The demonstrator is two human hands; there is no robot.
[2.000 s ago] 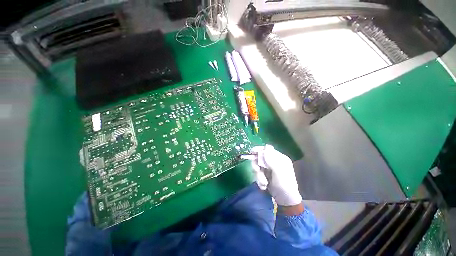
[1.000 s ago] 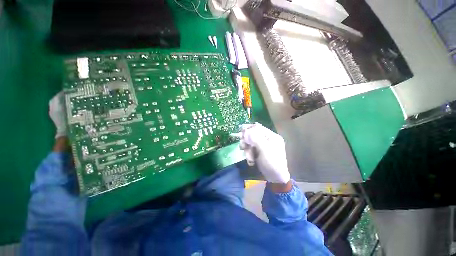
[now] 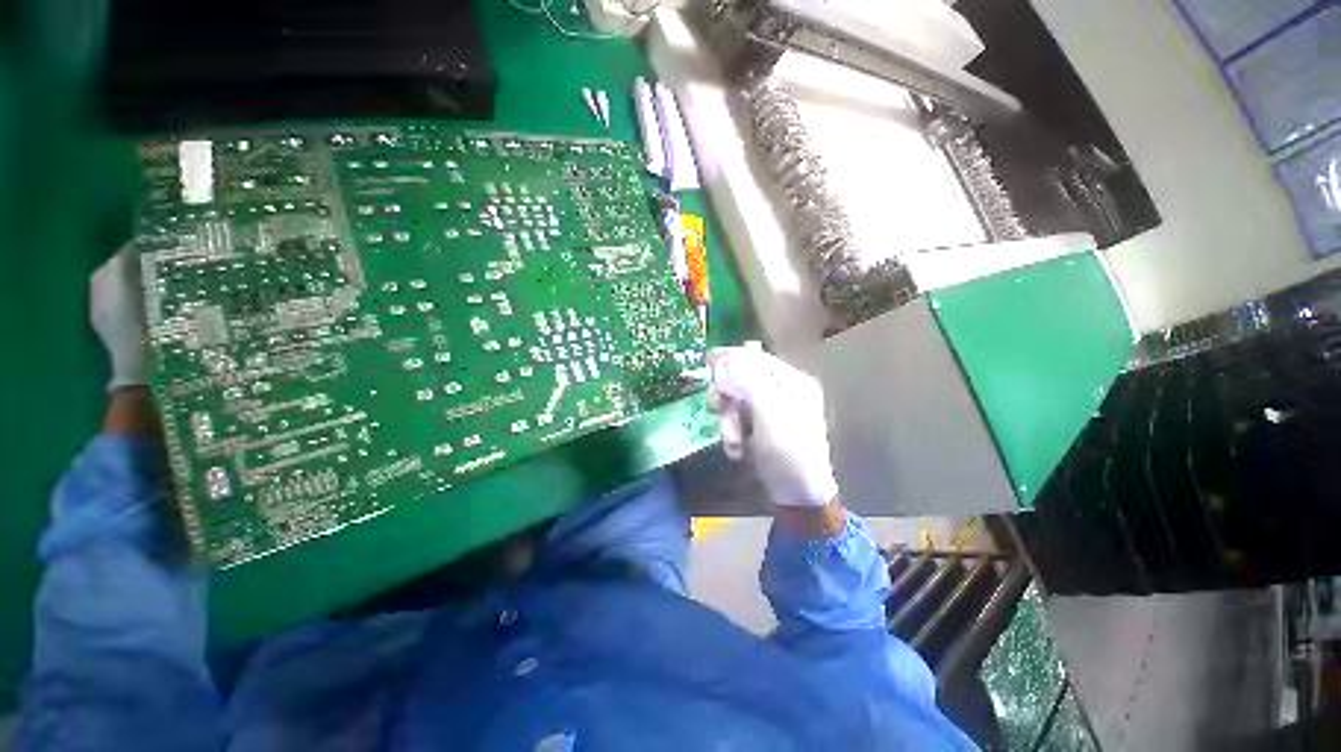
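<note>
A large green printed circuit board (image 3: 427, 316) with white markings and many silvery pads lies tilted in front of me. A white label (image 3: 196, 172) is at its upper left corner. My left hand (image 3: 118, 316), in a white glove, is at the board's left edge; its fingers are partly hidden by the board. My right hand (image 3: 772, 419), in a white glove, is at the board's lower right corner, its fingers closed on a small pale tool (image 3: 697, 375) whose tip is over the board. Most of the tool is hidden by the fingers.
An orange tube (image 3: 696, 262) and a dark-and-white tube lie right of the board. Two pale tubes (image 3: 665, 135) and small white cones (image 3: 596, 106) lie behind them. A black slab (image 3: 294, 59) is behind the board. A machine with a white bed (image 3: 880, 154) stands at the right.
The view has shifted, and the board now appears further left and higher. My left hand has come into view at the board's left edge. My right hand stays at the lower right corner.
</note>
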